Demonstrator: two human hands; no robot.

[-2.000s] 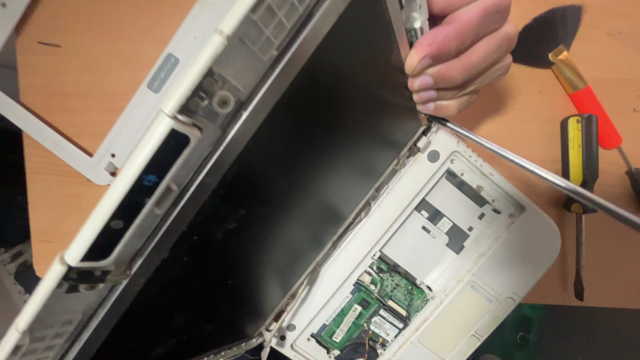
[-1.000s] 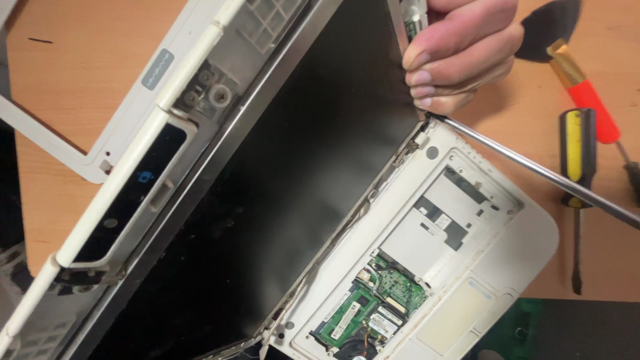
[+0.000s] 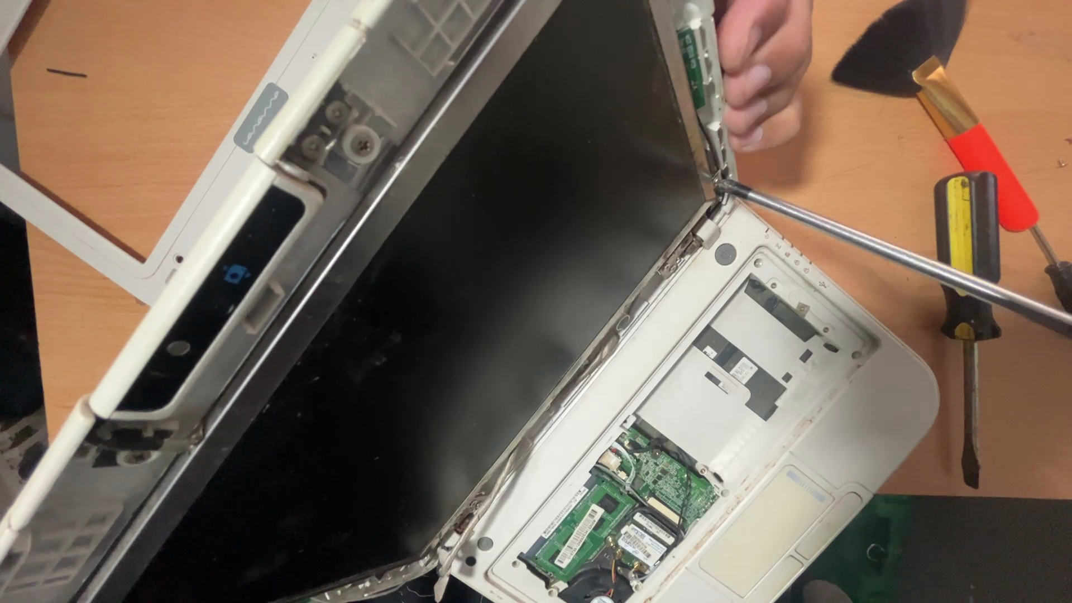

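Note:
At the top right my left hand [image 3: 766,79], fingers curled, is beside the edge of the opened laptop's display panel [image 3: 536,218]; whether it still touches that edge is unclear. A narrow green circuit board [image 3: 692,67] shows along this edge. My right hand is out of view. From the right edge of the view, a long metal shaft [image 3: 888,243] reaches the display hinge corner just below my left hand; its handle is hidden. The white laptop base [image 3: 871,410] has an open bay with a green memory module [image 3: 578,532], cables and part of a fan.
A yellow-and-black flat-blade screwdriver [image 3: 968,251] lies at the right, beside a red-handled brush [image 3: 997,176] with dark, fanned bristles. A white plastic bezel [image 3: 188,218] lies behind the lid at the left. Something green [image 3: 871,544] shows below the table's edge.
My left hand's fingertips have shifted right from the display's edge, where they overlapped it earlier. The metal shaft still meets the hinge corner.

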